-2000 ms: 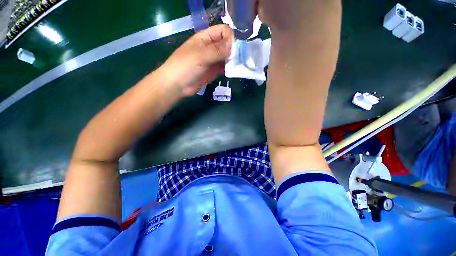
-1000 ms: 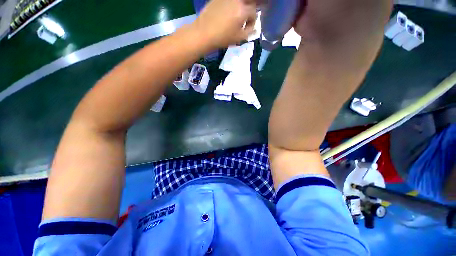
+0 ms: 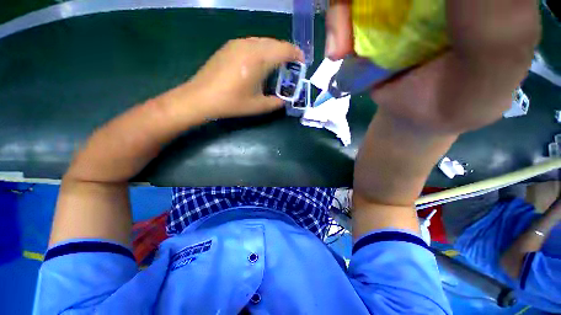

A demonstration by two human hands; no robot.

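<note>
My left hand (image 3: 246, 77) is on the left of two white adapter housings (image 3: 291, 81) that stand side by side, open ends up, with dark parts inside. My right hand (image 3: 455, 80) is closed around a dispensing gun with a crinkled yellow wrap (image 3: 393, 31). The gun's pale blue nozzle (image 3: 323, 97) points down-left, close beside the right-hand housing; I cannot tell whether it touches. Crumpled white paper (image 3: 335, 117) lies right of the housings, partly under the nozzle.
A translucent strip (image 3: 302, 27) runs up from the housings. More housings (image 3: 518, 103) and a small white part (image 3: 452, 167) lie at the right. A cream hose (image 3: 492, 183) crosses the right side. Another person's arm (image 3: 523, 246) shows at lower right.
My left hand has come down to the housings. The gun has tilted, its yellow wrap now shows, and the nozzle has moved to the housings. The view has shifted.
</note>
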